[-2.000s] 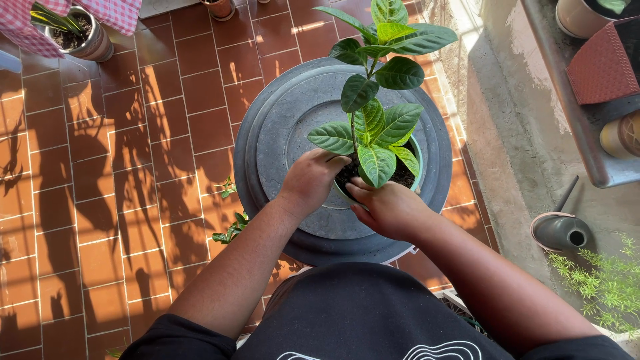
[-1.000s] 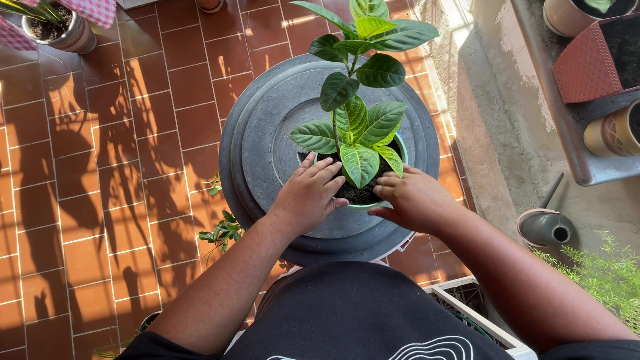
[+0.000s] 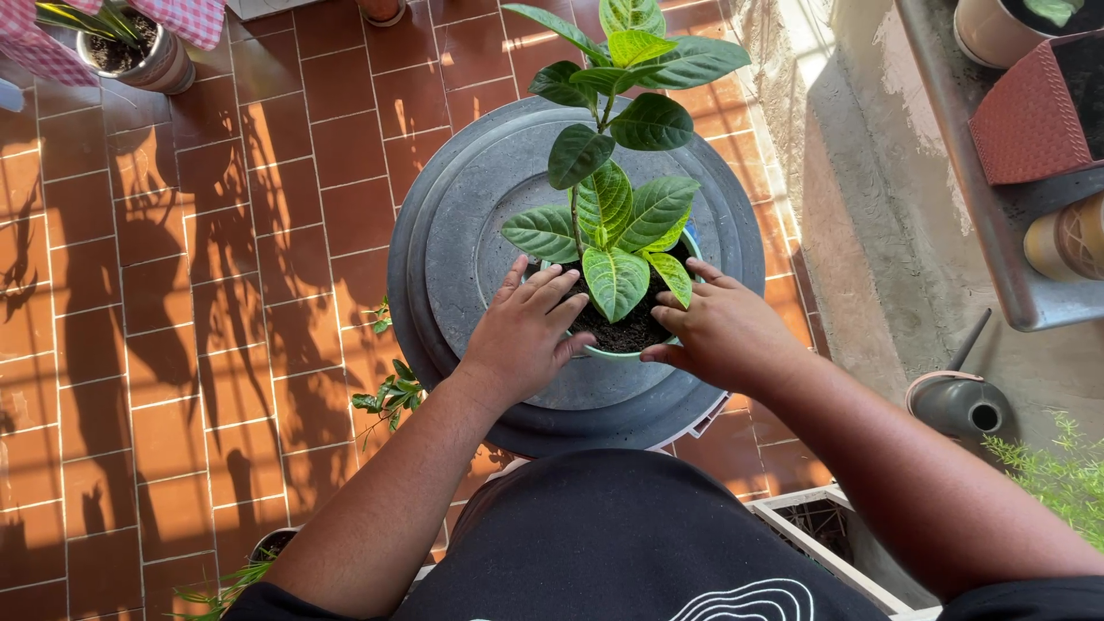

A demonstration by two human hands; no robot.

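Observation:
A leafy green plant [image 3: 614,280] with a thin stem stands in a light green pot [image 3: 619,354] filled with dark soil [image 3: 634,332]. The pot rests on a round grey lid-like surface [image 3: 457,259]. My left hand [image 3: 526,332] lies at the pot's left rim, fingers spread, their tips over the soil. On the other side, my right hand [image 3: 724,328] touches the right rim and the soil, its fingers a little apart under a yellow-green leaf. Neither hand holds anything. Leaves cover part of the soil and the far rim.
At right, a grey metal tray-like table [image 3: 1000,233] bears a red woven-pattern planter [image 3: 1026,121] and other pots. Below it is a dark watering can [image 3: 957,404]. A potted plant [image 3: 151,60] stands upper left on terracotta tiles [image 3: 164,345]. A white crate [image 3: 811,535] sits lower right.
Two seconds ago my left hand was closer to the stem with its fingers bunched; now it is at the left rim, spread. My right hand has moved up along the right rim.

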